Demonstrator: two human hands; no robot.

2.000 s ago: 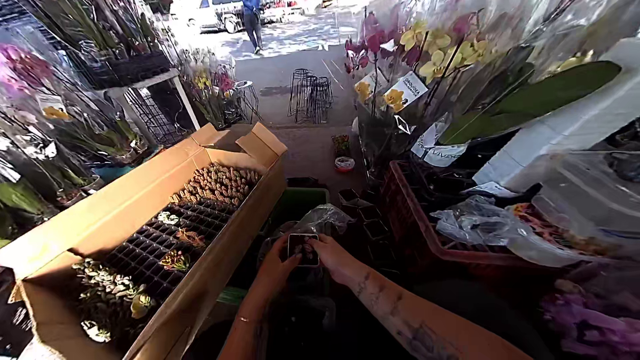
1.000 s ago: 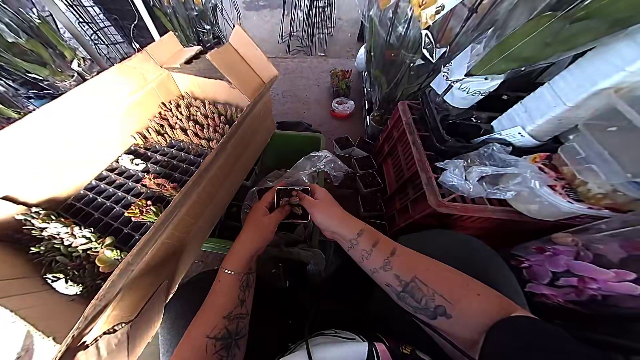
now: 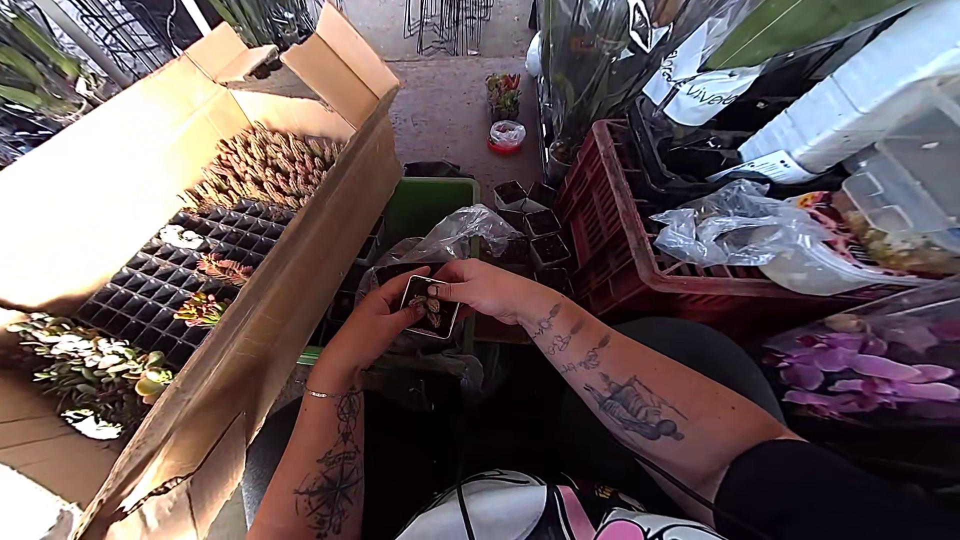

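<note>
A small square plant pot (image 3: 430,328) with a pale rim and dark soil is between my hands, near the middle of the view. My left hand (image 3: 379,319) grips its left side, thumb over the rim beside a small succulent plant (image 3: 429,306) in the soil. My right hand (image 3: 476,289) is at the pot's upper right, its thumb reaching over the soil and its other fingers hidden behind the pot. Under and behind the hands lie a clear plastic bag (image 3: 476,225) and a green crate (image 3: 442,191).
At left stands a cardboard box (image 3: 300,244) with succulents (image 3: 262,165) in a black cell tray (image 3: 150,281). Soil-filled pots (image 3: 550,250) stand beside a dark red crate (image 3: 645,262) at right. Wrapped orchids (image 3: 862,367) are at far right; a red-based tub (image 3: 506,137) is on the floor ahead.
The view has tilted down and come closer since the earliest frame. Both hands stay at the pot.
</note>
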